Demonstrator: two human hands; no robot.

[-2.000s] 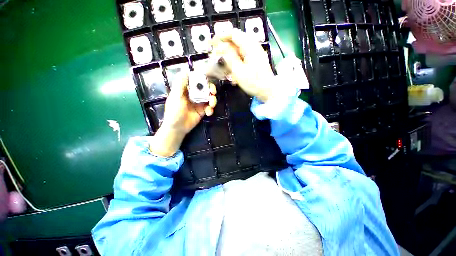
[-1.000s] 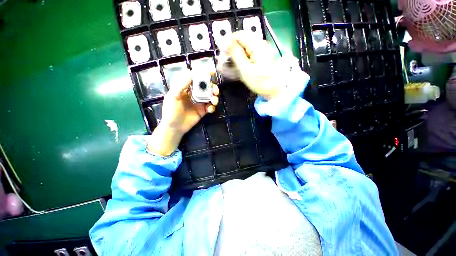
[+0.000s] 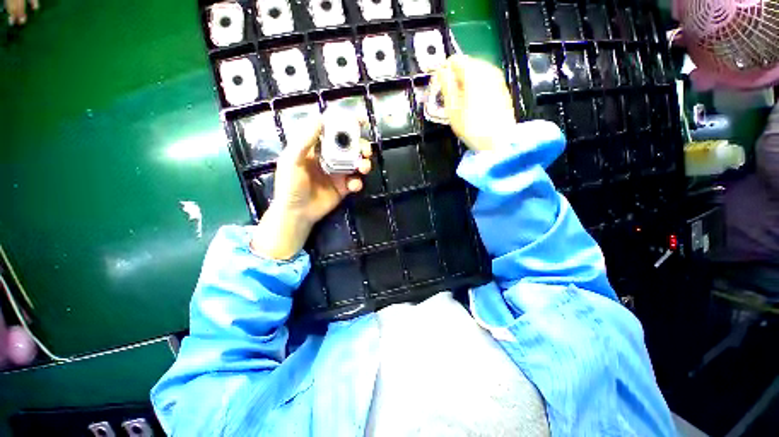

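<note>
A black blister tray (image 3: 357, 309) lies in front of me, with silvery-white square parts (image 3: 341, 61), each with a dark centre hole, in its two far rows. The third row's pockets look shiny; whether they hold parts I cannot tell. The nearer pockets look dark and empty. My left hand (image 3: 309, 183) holds a small stack of the parts (image 3: 342, 152) over the tray's left middle, hole face up. My right hand (image 3: 474, 96) has its fingers on one part (image 3: 437, 104) at the right end of the third row; the fingers partly hide it.
A second black tray (image 3: 523, 77) lies to the right, mostly dark pockets with a few shiny ones. Beyond it are a pale yellowish bottle (image 3: 716, 157), a pink fan (image 3: 726, 43) and a dark unit with red light (image 3: 673, 242). Another person's fingers (image 3: 19, 10) show upper left. Two parts (image 3: 137, 427) lie lower left.
My right hand has moved right, from the tray's middle to its right edge, uncovering the second row's fourth part. My left hand stays nearly in place with its stack.
</note>
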